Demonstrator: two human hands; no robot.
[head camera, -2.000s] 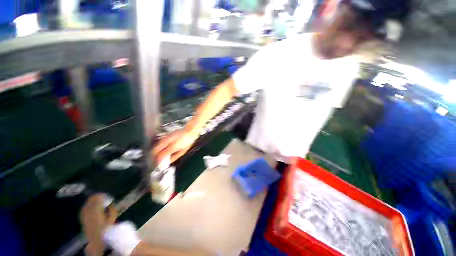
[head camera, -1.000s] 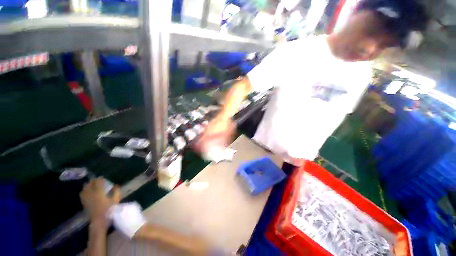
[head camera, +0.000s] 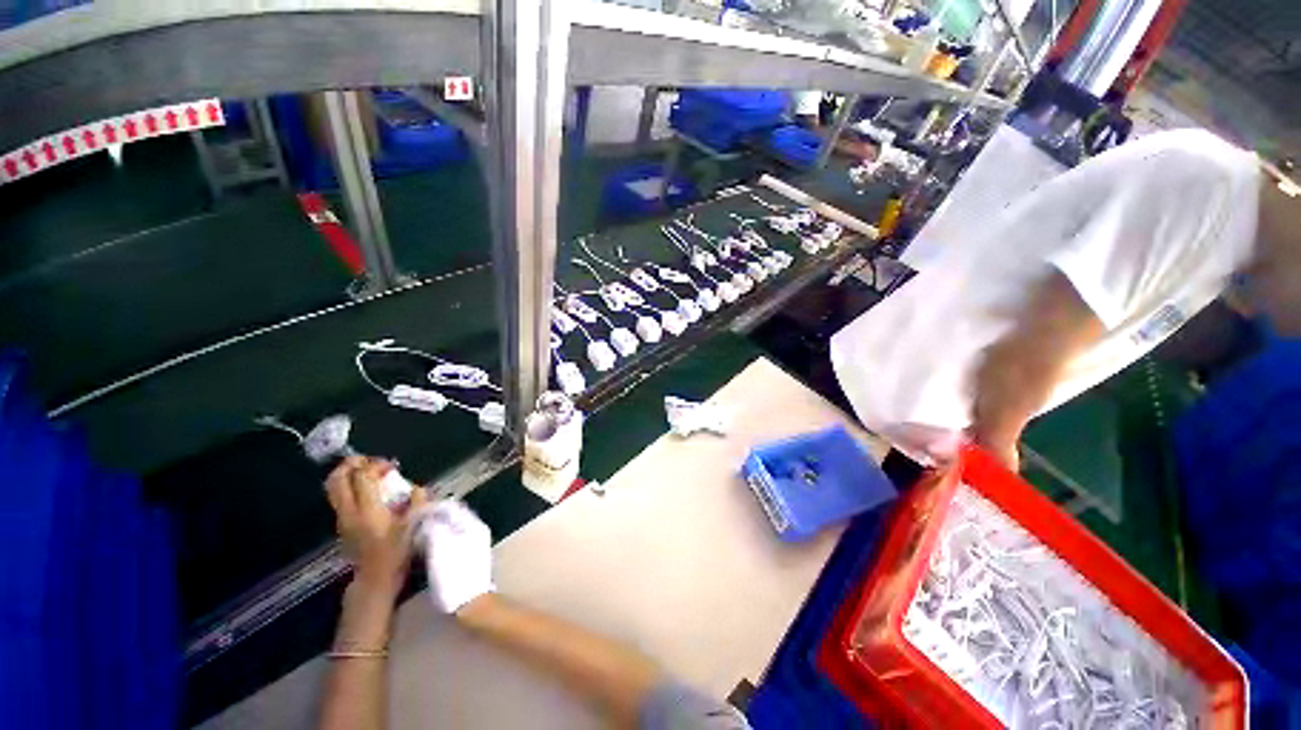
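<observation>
My bare left hand (head camera: 368, 525) is at the near edge of the dark green conveyor, its fingers closed round a white power adapter (head camera: 395, 489). A coiled white cable (head camera: 327, 438) lies just beyond the fingers. My right hand (head camera: 454, 556), in a white glove, is against the left hand's right side. Its fingertips are partly hidden, and I cannot tell if they grip anything. Another white adapter (head camera: 417, 399) with its cable lies on the belt left of the metal post. More adapters (head camera: 624, 342) lie in a row on the belt beyond the post.
The metal post (head camera: 525, 214) stands beyond the pale bench (head camera: 628, 549), with a whitish bottle (head camera: 552, 448) at its foot. A white crumpled piece (head camera: 694, 415) and a small blue box (head camera: 813, 482) are on the bench. A person in white (head camera: 1056, 271) leans by the red tote (head camera: 873, 616).
The person in white has drawn their arm back from the bench and turned towards the red tote. The view has shifted. My hands remain close together by the belt edge.
</observation>
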